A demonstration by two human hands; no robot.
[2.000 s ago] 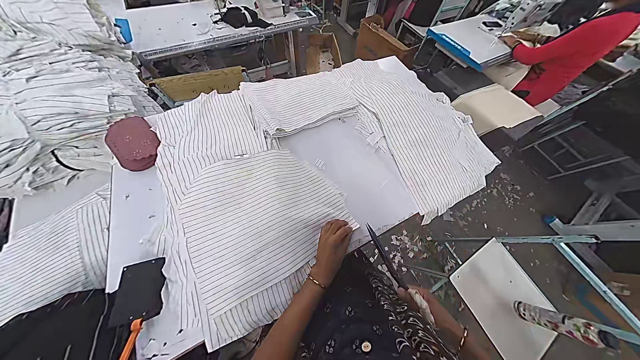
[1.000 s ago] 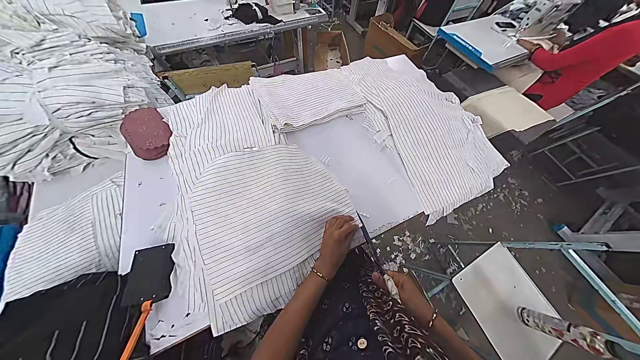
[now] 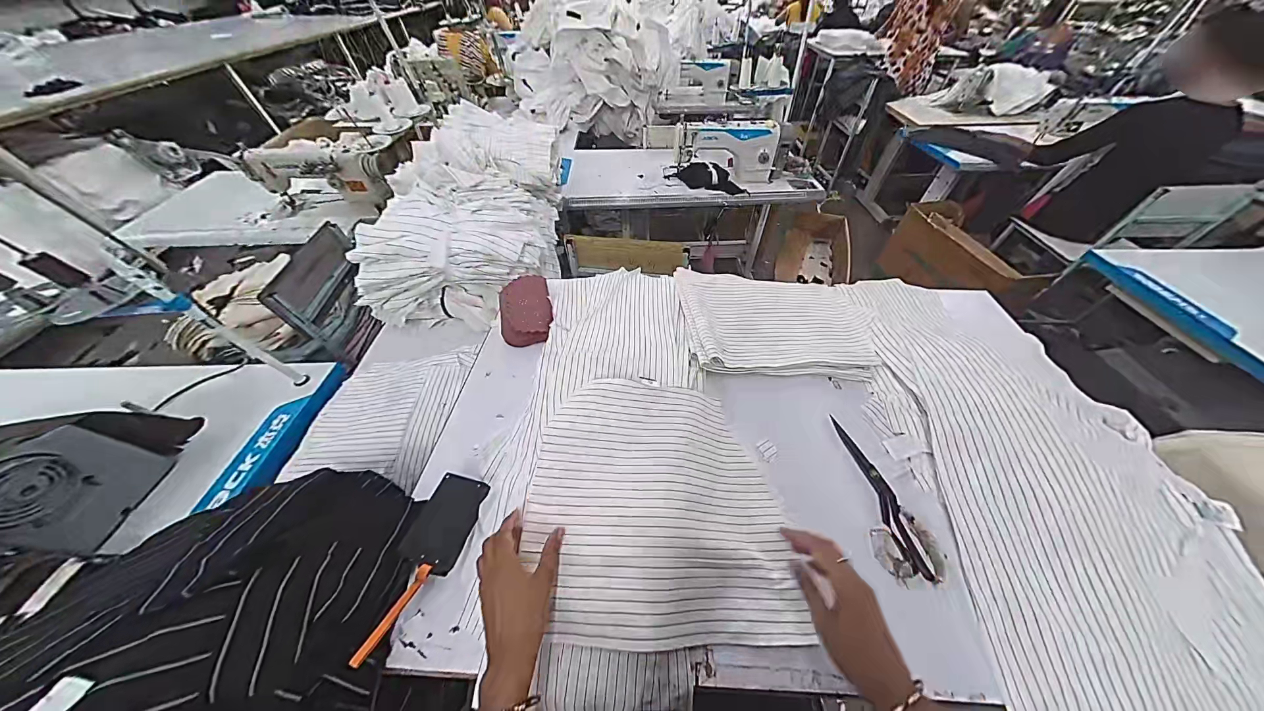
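A white fabric panel with dark stripes (image 3: 662,513) lies flat in front of me on the white table, over more striped fabric. My left hand (image 3: 518,592) rests at its left edge, thumb apart from the fingers. At the right edge, my right hand (image 3: 844,602) touches the cloth with its fingertips, fingers apart. Black scissors (image 3: 889,504) lie on the tabletop beyond my right hand, blades pointing away. Folded striped fabric (image 3: 780,321) is stacked at the back, and long striped pieces (image 3: 1047,474) cover the right side.
A dark red pad (image 3: 525,310) sits at the back left. A black plate (image 3: 444,523) and an orange-handled tool (image 3: 390,614) lie at left, beside black striped cloth (image 3: 267,592). Behind stand a tall pile of white pieces (image 3: 459,227), a sewing machine (image 3: 736,148) and cardboard boxes (image 3: 953,259).
The scissors, in my right hand before, now lie on the table. Both hands are at the panel's sides; the left was at its right corner. The view has tilted up and turned left.
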